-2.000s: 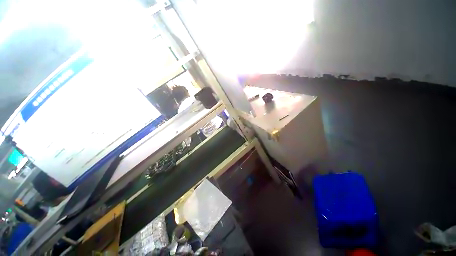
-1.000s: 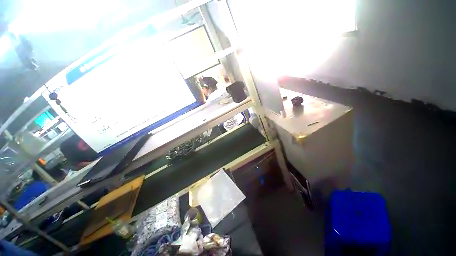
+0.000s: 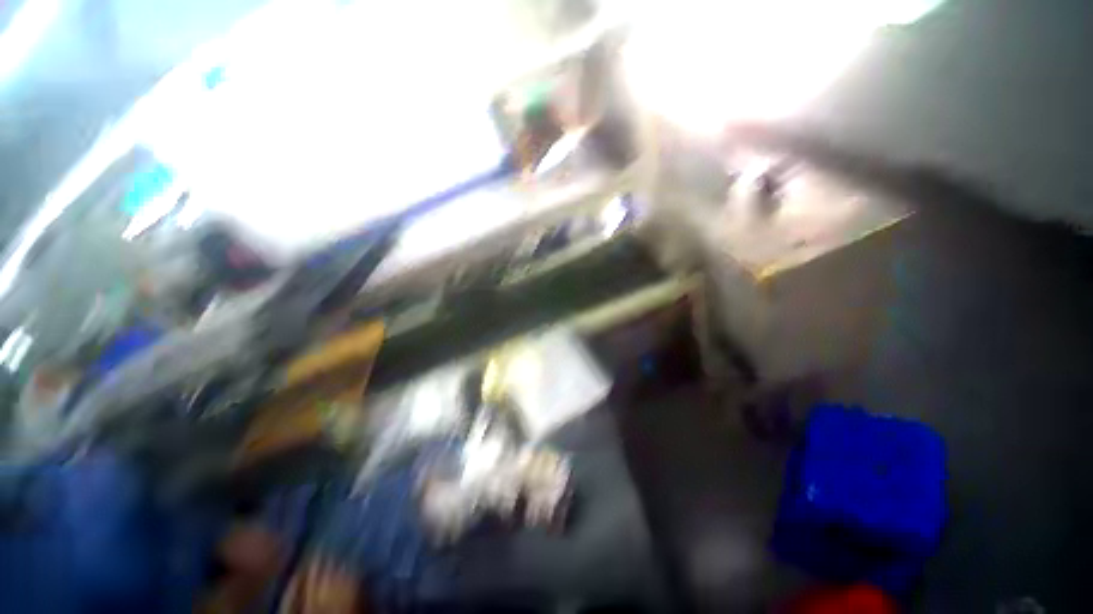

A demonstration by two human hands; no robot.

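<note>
The view is strongly blurred. Skin-coloured shapes, seemingly my left hand (image 3: 246, 555) and more fingers (image 3: 321, 589), show at the bottom edge, left of centre; whether the fingers belong to my right hand cannot be told. What they touch or hold is not clear. A blue-grey heap of parts (image 3: 390, 522) lies just right of them. Crumpled white and brown-stained rags (image 3: 503, 480) lie at the heap's right side. A white sheet (image 3: 554, 384) lies behind the rags.
A yellow-orange board (image 3: 314, 390) lies at the dark green conveyor (image 3: 509, 306). A blue plastic stool (image 3: 865, 492) stands on the floor at the right, with something red (image 3: 845, 600) below it. A pale cabinet (image 3: 827, 264) stands behind. Blue cloth (image 3: 78, 528) fills the lower left.
The view has shifted, bringing more of the heap and rags into the picture. Blue cloth and skin-coloured hand shapes now show at the lower left. The red thing shows again below the blue stool.
</note>
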